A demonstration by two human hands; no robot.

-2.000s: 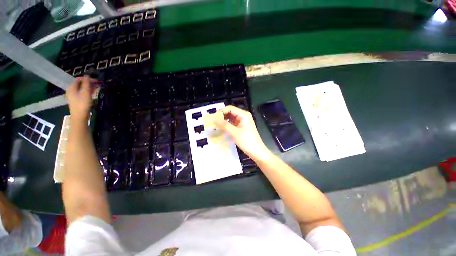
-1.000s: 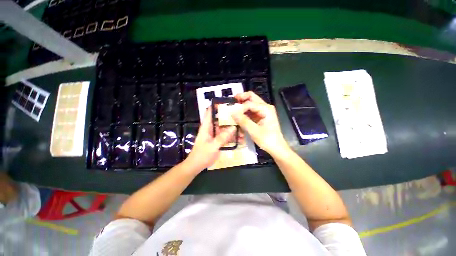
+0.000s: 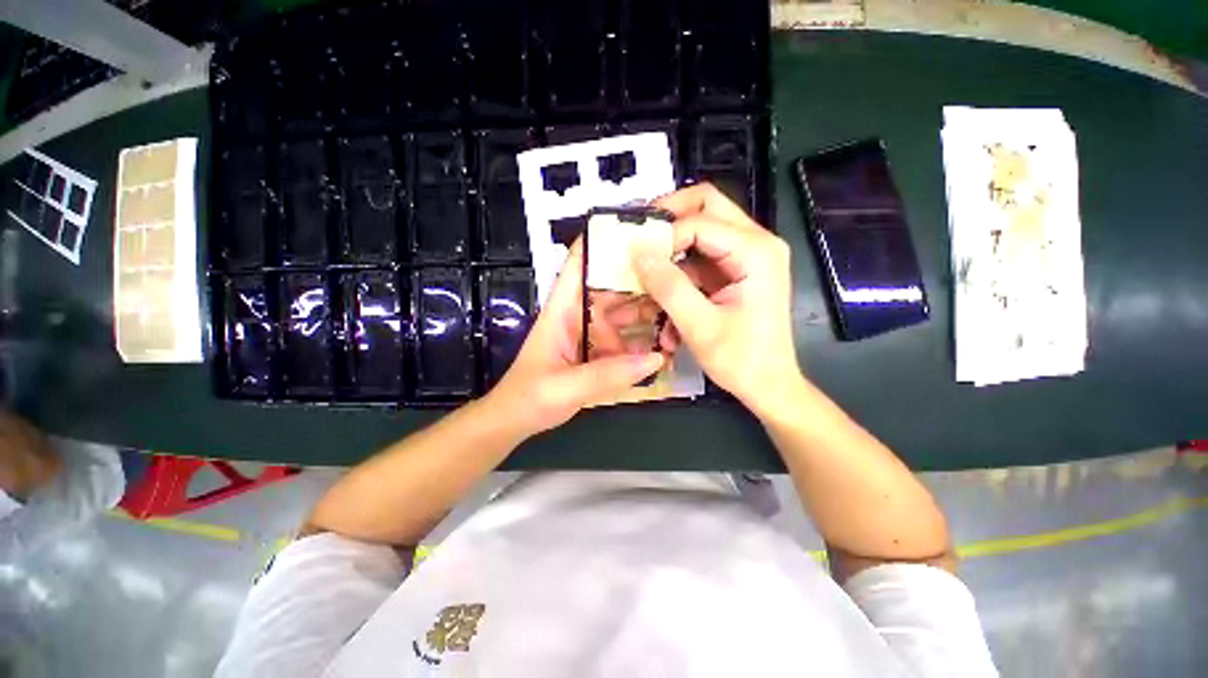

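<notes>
A thin black frame [image 3: 586, 307] with an open middle is held upright over the black tray. My left hand [image 3: 563, 351] grips its left side and lower end, with the thumb across the bottom. A cream squarish adhesive piece [image 3: 620, 252] lies at the frame's top end. My right hand [image 3: 729, 291] pinches the piece at its right side, fingers behind the frame's upper right corner. The white liner sheet [image 3: 534, 179] with dark notched holes lies on the tray beneath the hands, partly hidden by them.
The black blister tray [image 3: 378, 199] fills the centre. At left lie a tan adhesive sheet [image 3: 159, 252] and an empty grid liner [image 3: 56, 201]. At right lie a dark glossy slab [image 3: 861, 239] and a white stack [image 3: 1017, 311] with tan bits. Another person's arm shows at lower left.
My left hand came from the far left to the centre and now holds the frame. My right hand brought the cream piece onto the frame's top. The view has tilted down, so the bench appears higher.
</notes>
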